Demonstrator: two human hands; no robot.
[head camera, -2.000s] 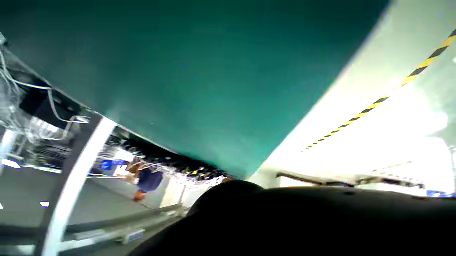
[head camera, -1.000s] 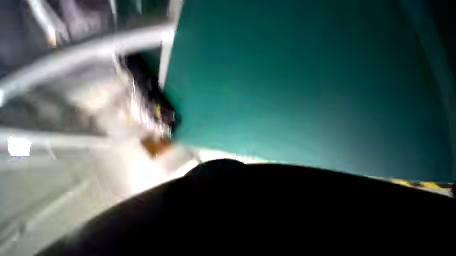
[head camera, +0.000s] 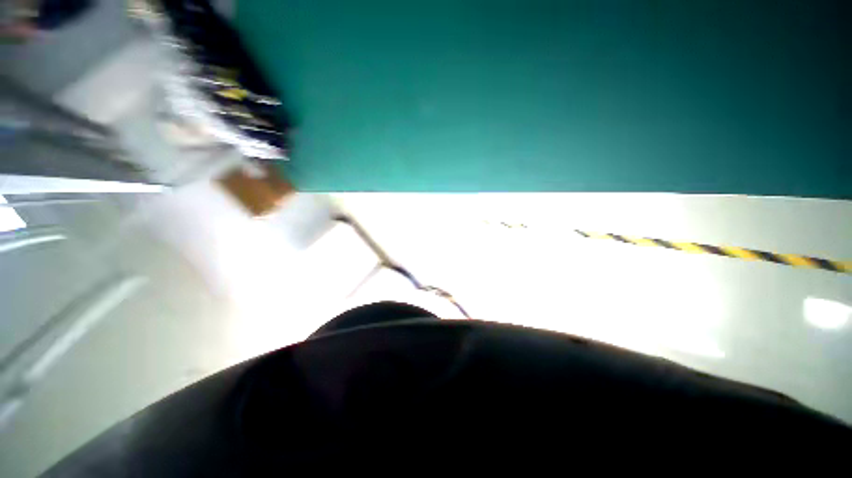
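Note:
A large dark green bench mat (head camera: 560, 103) fills the top of the view, with a straight pale edge along its near side. A heap of black pieces with yellow spots and thin white cables (head camera: 229, 89) lies along the mat's left edge, blurred. A small brown box (head camera: 254, 190) shows at the mat's lower left corner. Neither of my hands is in view.
My dark clothing (head camera: 448, 401) fills the bottom of the view. Yellow-black floor tape (head camera: 710, 249) crosses the pale glossy floor (head camera: 607, 289) at the right. Pale blurred bars (head camera: 75, 331) stand at the left. A thin dark-edged line runs across the floor near the centre.
The view has swung. The mat now sits higher, and more floor and tape show below it. The black heap and brown box have shifted up and left in the picture.

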